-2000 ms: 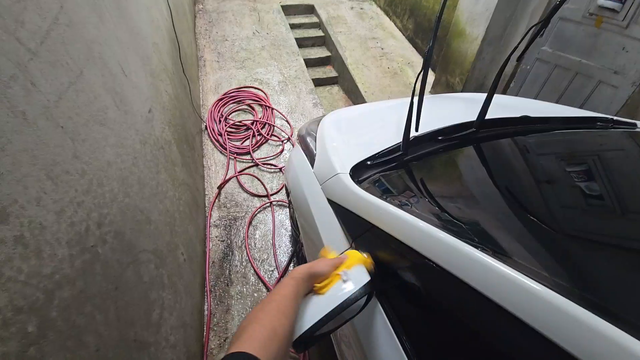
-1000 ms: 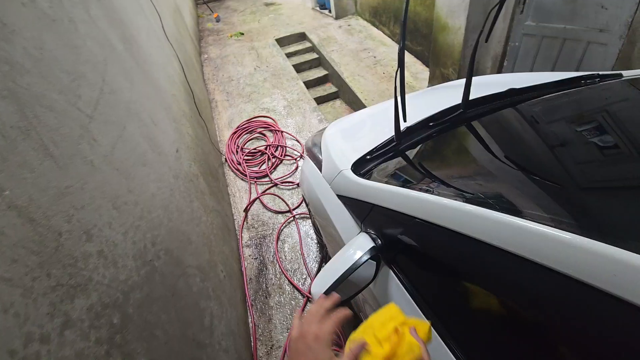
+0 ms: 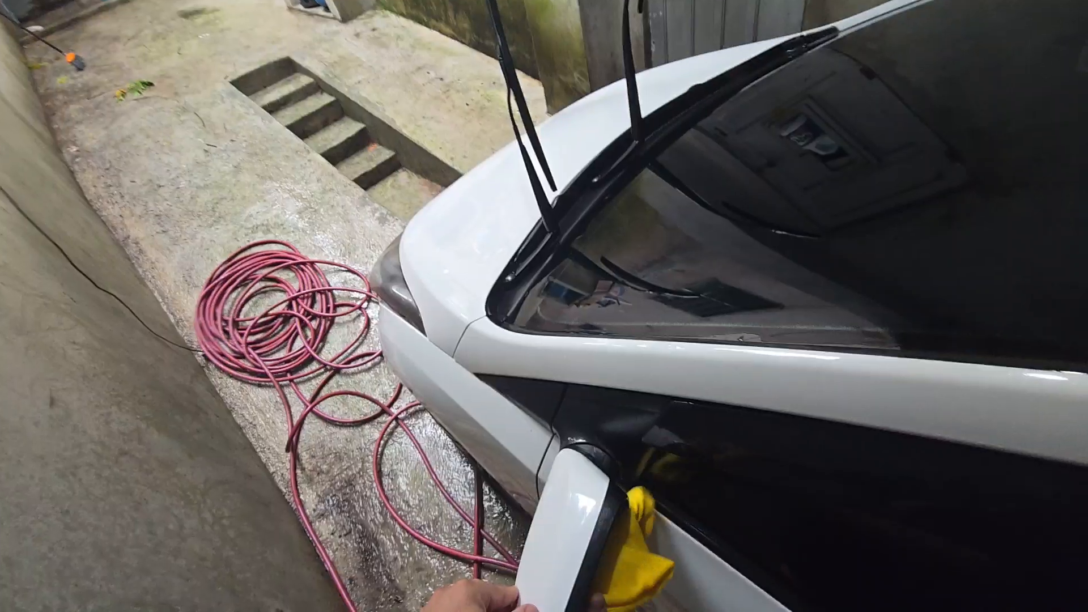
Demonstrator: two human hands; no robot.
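Note:
My left hand [image 3: 473, 597] is at the bottom edge, its fingers against the lower outer edge of the car's white side mirror housing [image 3: 563, 527]. A bunched yellow cloth [image 3: 636, 571] lies against the mirror's other side, by the dark side window [image 3: 816, 510]. A fingertip shows below the mirror near the cloth; whose hand it belongs to cannot be told. The rest of my right hand is hidden by the mirror and cloth or out of frame. The mirror stands out from the white car door. Two wiper arms [image 3: 525, 119] stand raised off the windshield [image 3: 765, 212].
A red hose [image 3: 263, 314] lies coiled on the wet concrete floor, its loops running beside the car. A concrete wall [image 3: 110, 408] with a thin cable rises at left. Ahead, a sunken stairway [image 3: 327, 123] opens in the floor beside the hood.
The yellow cloth has moved from below the mirror, where a hand held it one second ago, to the mirror's window side. My left hand has come against the housing. The view has shifted.

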